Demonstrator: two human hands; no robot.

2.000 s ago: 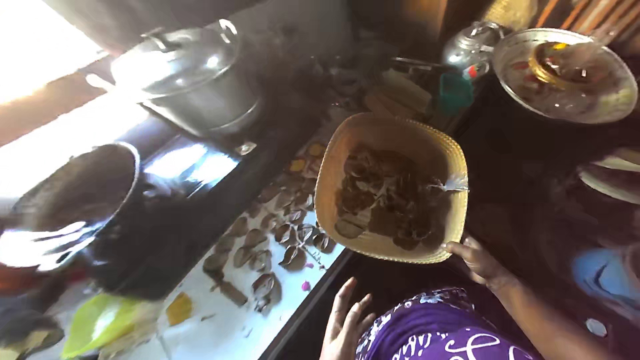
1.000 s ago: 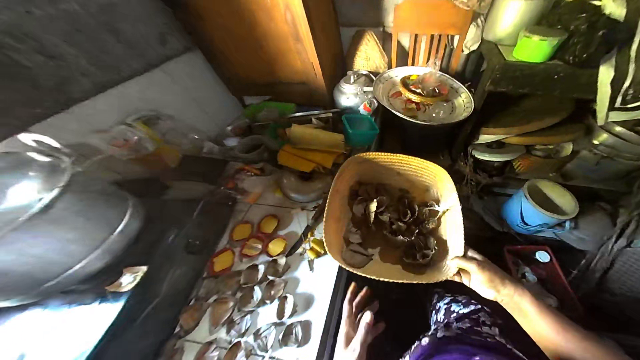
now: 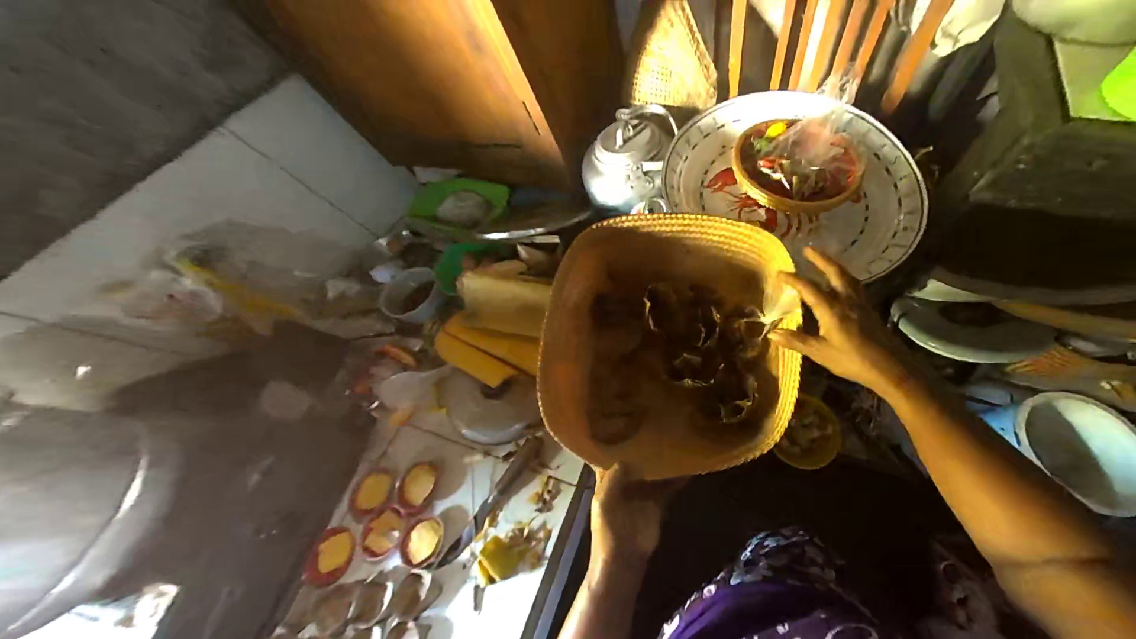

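A square woven basket [image 3: 568, 390] with rounded corners is held up in front of me, tilted a little. Several small dark leaf-like cups [image 3: 701, 337] lie in its shaded bottom. My left hand [image 3: 630, 501] supports the basket from below at its near edge, its fingers hidden underneath. At the right rim my right hand [image 3: 834, 328] has its thumb and fingers on the weave, beside a wisp of clear plastic [image 3: 779, 306]. Small round red-rimmed cups with yellow filling [image 3: 373, 491] stand on the white tiles, above several brown leaf cups [image 3: 368, 599].
Behind the basket are a metal kettle [image 3: 621, 164] and a large patterned enamel tray [image 3: 901, 191] bearing a small basket [image 3: 754, 186]. A knife [image 3: 506, 479] lies on the tiled counter. A large pot [image 3: 71, 524] is at left, blurred. A blue bucket [image 3: 1078, 453] stands at right.
My left hand, apart from the basket before, now supports it from below. My right hand has moved up along the right rim. The view has shifted.
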